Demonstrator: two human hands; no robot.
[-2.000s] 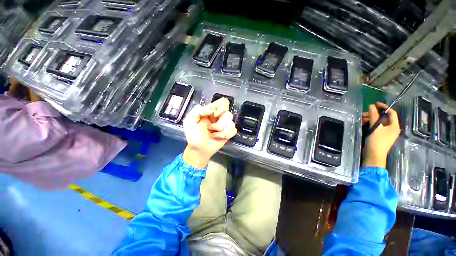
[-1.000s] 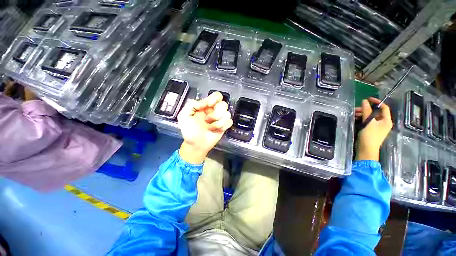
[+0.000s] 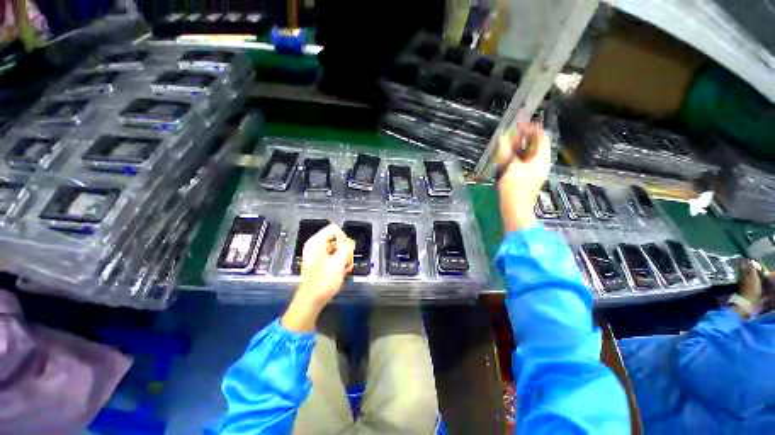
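Note:
A clear blister tray (image 3: 283, 204) lies at the bench's front edge with two rows of black phone-like devices. The front-left device (image 3: 243, 244) shows a pale inner face; the front-right device (image 3: 449, 246) shows a dark glossy face. My left hand (image 3: 327, 259) is over the front row, fingers curled, partly hiding the second and third devices; whether it pinches anything thin cannot be seen. My right hand (image 3: 523, 166) is raised beyond the tray's right side, in front of the metal post, fingers bent and blurred. No tweezers can be made out in it.
Tall stacked filled trays (image 3: 183, 140) stand at left. Another filled tray (image 3: 565, 234) lies at right. More stacked trays (image 3: 442, 106) stand behind, by the slanted metal post (image 3: 544, 72). A person's pink sleeve (image 3: 51, 365) is at lower left, another person's blue sleeve (image 3: 701, 361) at lower right.
The view has tilted up, showing more of the bench. My right hand has moved from beside the tray up and away to the post; its tweezers no longer show. My left hand stays over the front row.

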